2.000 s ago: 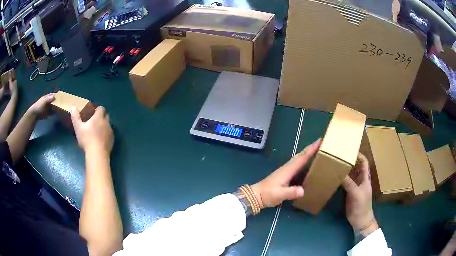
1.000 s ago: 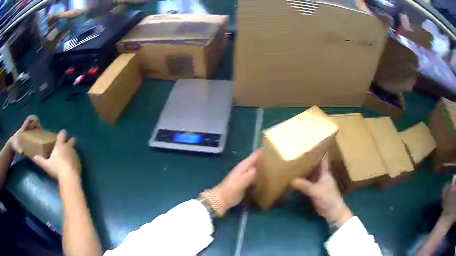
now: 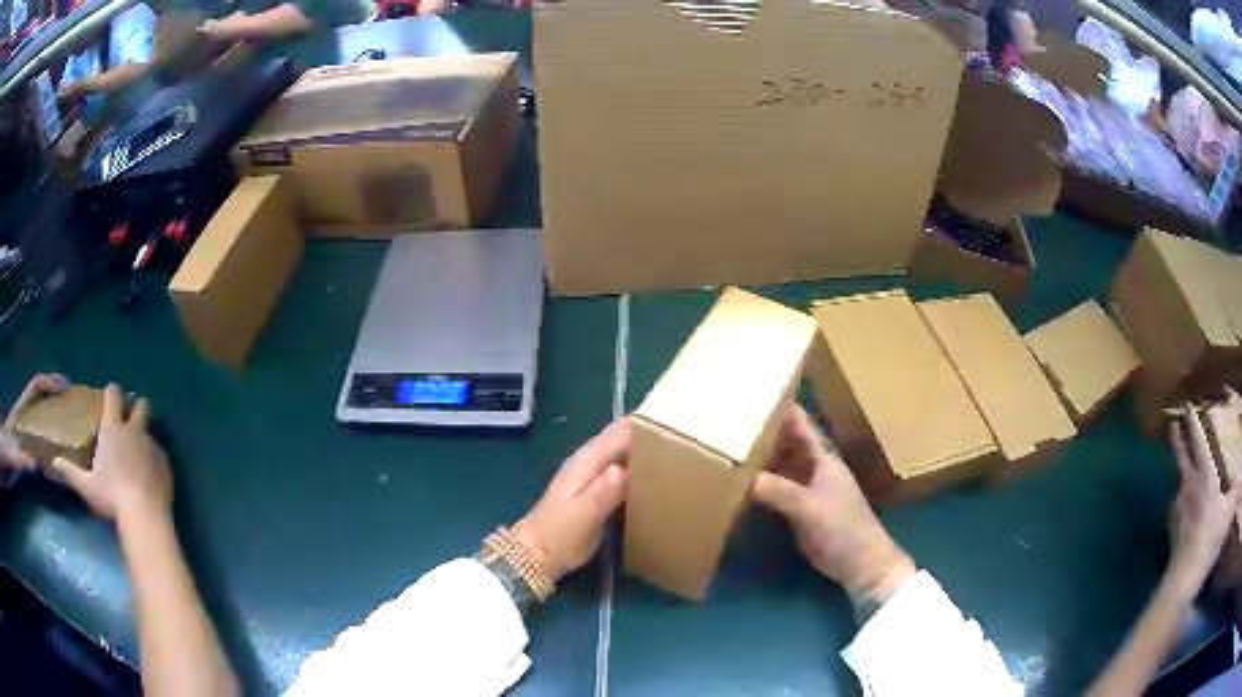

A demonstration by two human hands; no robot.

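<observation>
A closed brown packed box (image 3: 688, 511) stands tilted between my hands, over the pale line on the green tabletop. My left hand (image 3: 579, 504), with a beaded bracelet, grips its left side. My right hand (image 3: 824, 511) holds its right side, fingers partly hidden behind it. The digital bench scale (image 3: 450, 306) lies ahead to the left with nothing on its plate and blue digits lit, too blurred to read. Several waiting boxes (image 3: 906, 395) lie in a row just right of the held box.
The lone box (image 3: 239, 272) stands left of the scale, before a larger shipping carton (image 3: 368, 150). A cardboard sign (image 3: 736, 164) stands behind the scale. An open carton (image 3: 974, 252) is right of it. Other people's hands hold boxes at far left (image 3: 116, 456) and far right (image 3: 1201, 477).
The view has turned right, so the scale and cartons sit further left in the picture. Both hands still hold the box, whose tilt has changed. Another person's hands have come into view at right.
</observation>
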